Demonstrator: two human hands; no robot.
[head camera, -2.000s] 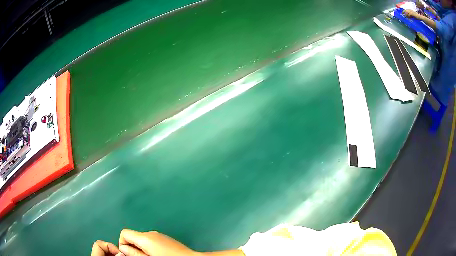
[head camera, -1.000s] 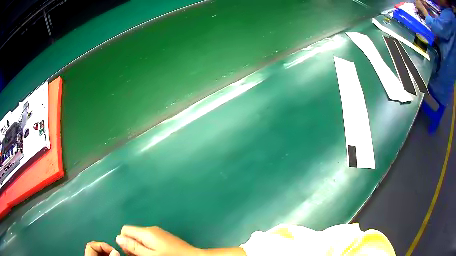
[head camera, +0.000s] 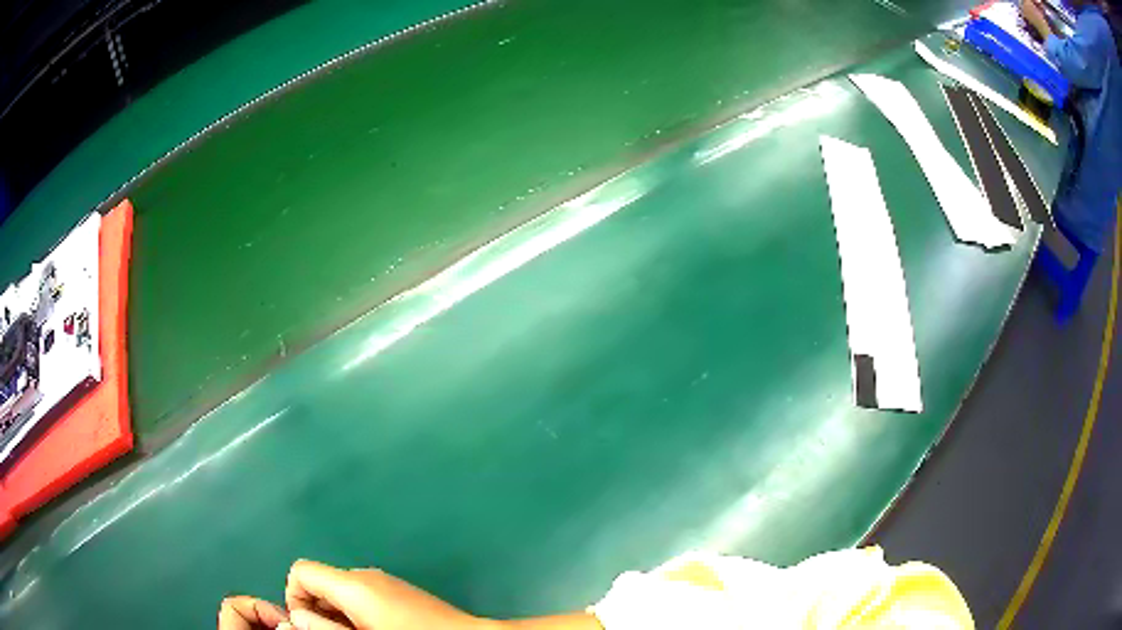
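Note:
My right hand is at the bottom edge, bare, with its fingers curled beside my left hand. My left hand shows only as fingertips, cut off by the frame's edge. I cannot tell whether either holds anything. A unit with a white chassis back plate lies on a red-orange foam cradle at the far left, cut off by the frame. A white backing strip on the right of the bench carries one short black tape piece at its near end.
More backing strips lie at the upper right: a white one, dark ones and a thin pale one. A person in blue works there by a blue-edged unit. The green bench curves at its right edge beside the floor.
The unit on its foam has shifted left, further out of view. My hands have stayed near the bottom edge with small finger movements. The other person's arms have moved.

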